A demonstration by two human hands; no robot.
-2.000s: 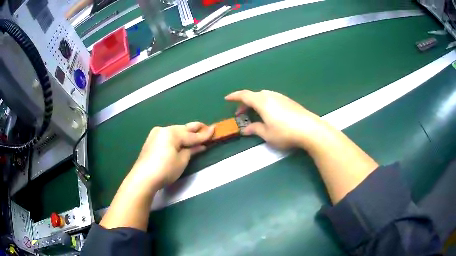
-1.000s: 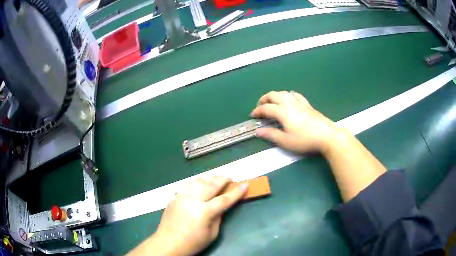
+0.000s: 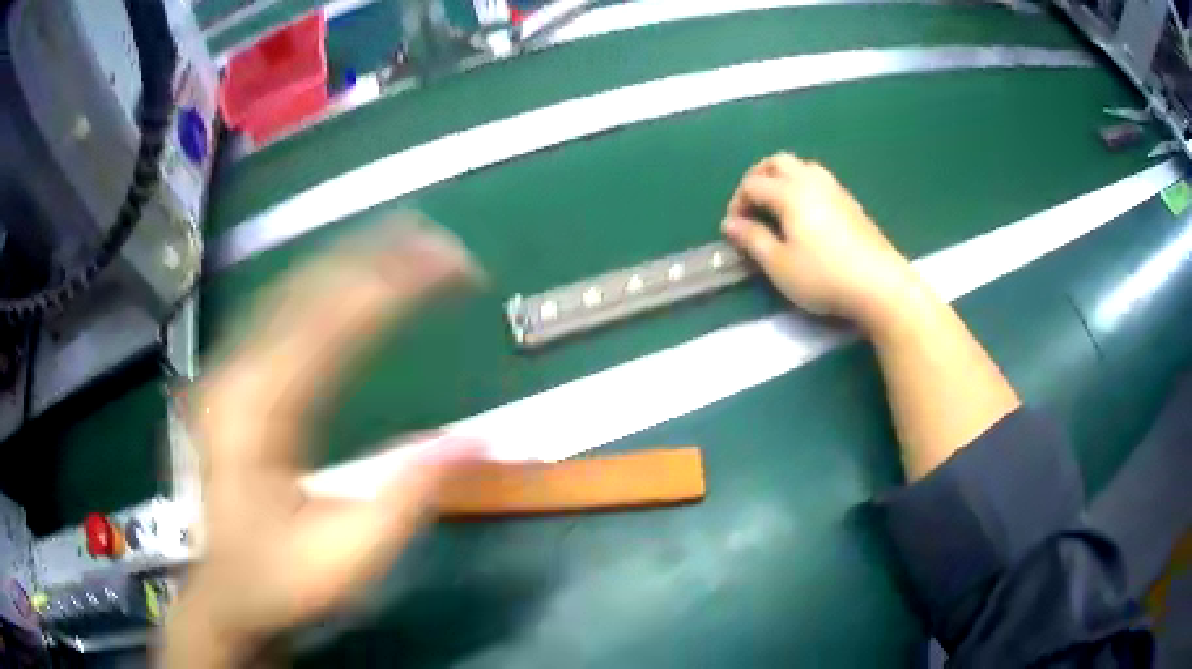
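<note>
A grey metal fixture with a row of light spots lies on the green conveyor belt. My right hand grips its right end, and the fingers hide that end. The orange block lies on the green surface at the near side of the white line. My left hand is blurred, with thumb and fingers spread wide. Its thumb is near the block's left end; it does not grip the block.
The machine with its black ribbed hose stands at the left, with a red button at its front. A red bin is at the upper left. A small dark part and a green label are at the right.
My left hand has let go of the orange block and moved left, opening. The block now shows nearly whole. My right hand and the metal fixture have moved slightly up and right in the picture.
</note>
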